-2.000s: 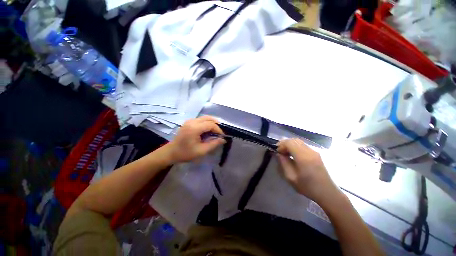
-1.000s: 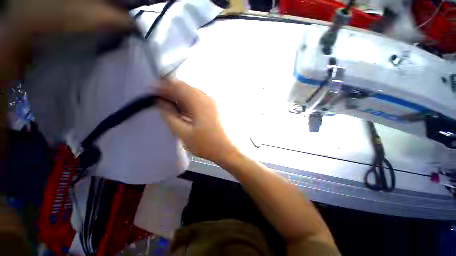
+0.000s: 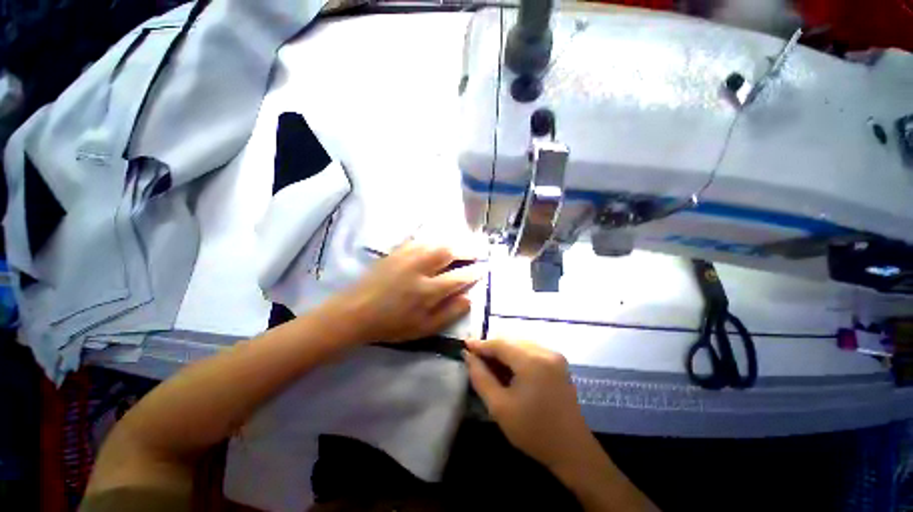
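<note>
A pale garment panel [image 3: 390,385] with black parts lies left of the needle area and hangs over the table's front edge. My left hand [image 3: 415,290] lies on the panel, fingers pointing at the presser foot area [image 3: 501,238], pressing the cloth flat. My right hand [image 3: 516,385] pinches the panel's right edge at a narrow black strip [image 3: 425,345], in front of the needle. The sewing machine head [image 3: 641,130] is above and to the right. Glare hides whether the cloth is under the foot.
Stacked pale panels [image 3: 95,215] lie at the left of the table. Black-handled scissors [image 3: 721,345] lie under the machine arm. A small purple-pink item [image 3: 849,338] is at the far right. The grey front edge [image 3: 651,392] carries a ruler scale. Red items show at the rim.
The panel, lifted and swung left a second ago, now lies at the machine. My left hand has come down onto it, and my right hand has moved to its right edge. The view has shifted right.
</note>
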